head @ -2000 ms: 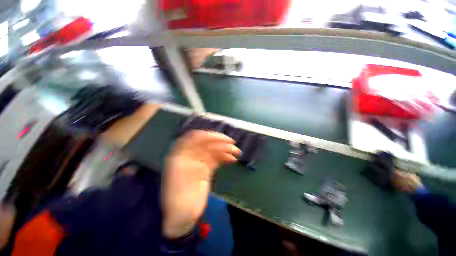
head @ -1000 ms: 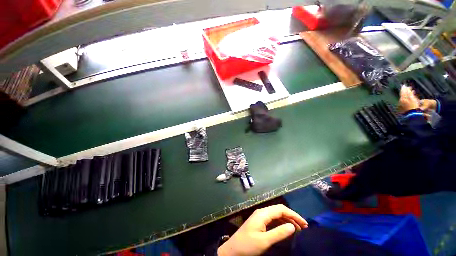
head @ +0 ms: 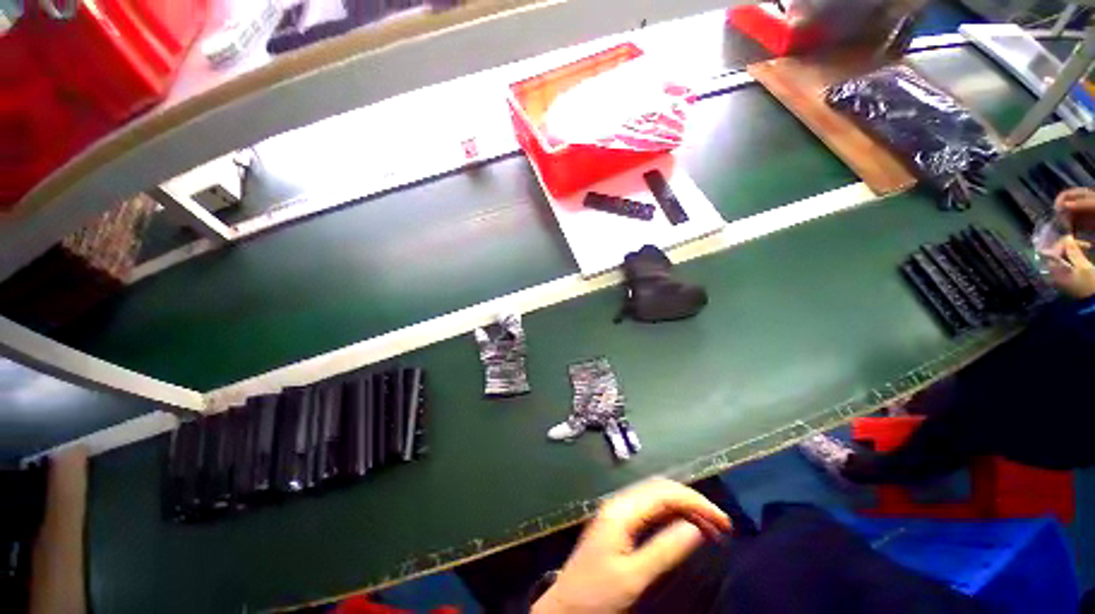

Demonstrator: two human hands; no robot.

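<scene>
My left hand [head: 636,540] is bare, at the bottom centre below the bench edge, fingers loosely bent, thumb apart and nothing visible in it. My right hand is not visible. A tight row of black plastic housings [head: 294,438] lies side by side on the bench at left. Two grey-white knitted gloves lie limp in the middle, one farther back [head: 503,357] and one nearer [head: 594,402]. A soft black pouch or cap [head: 660,288] lies to their right.
A red bin [head: 576,162] with clear plastic and two short black bars [head: 664,196] are on a white board. A bag of black parts [head: 913,114] lies beyond. Another worker's hands [head: 1069,252] hold something clear beside more housings [head: 973,278]. A blue bin [head: 985,552] stands below.
The view has swung right along the bench since the first frame, then shifted slightly left. My left hand has lowered from over the bench to the bottom centre.
</scene>
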